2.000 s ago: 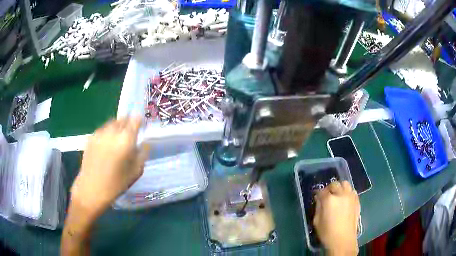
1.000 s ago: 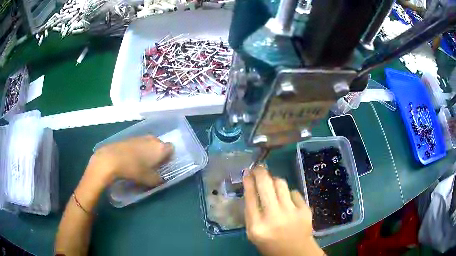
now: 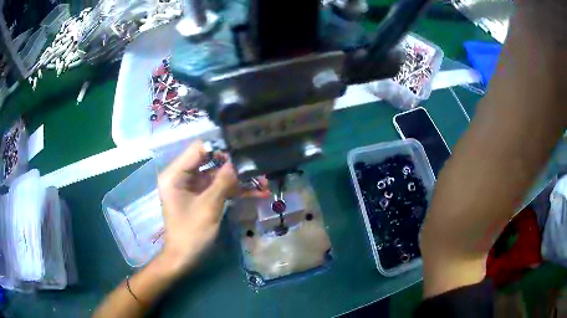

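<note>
The teal-green hand press fills the upper middle, with its marked metal plate (image 3: 280,127) in front. The punch comes down to a small dark, reddish-rimmed ring (image 3: 278,205) at the silver fixture block (image 3: 295,204) on the worn press base (image 3: 286,254). My left hand (image 3: 196,205) is left of the block, fingers closed around what look like thin rods, blurred, with fingertips close to the ring. My right forearm rises along the right side; the hand itself is out of the picture. The clear rod tub (image 3: 118,214) is partly behind my left hand.
The clear tub of black rings (image 3: 395,205) stands right of the press, with a phone (image 3: 423,130) behind it. The large white tray (image 3: 133,93) is behind left. Stacked clear tubs (image 3: 28,230) stand far left. A blue tray (image 3: 485,62) is partly hidden by my forearm.
My left hand has moved from the rod tub to beside the punch. My right hand has left the fixture and gone up out of the picture. The view has shifted.
</note>
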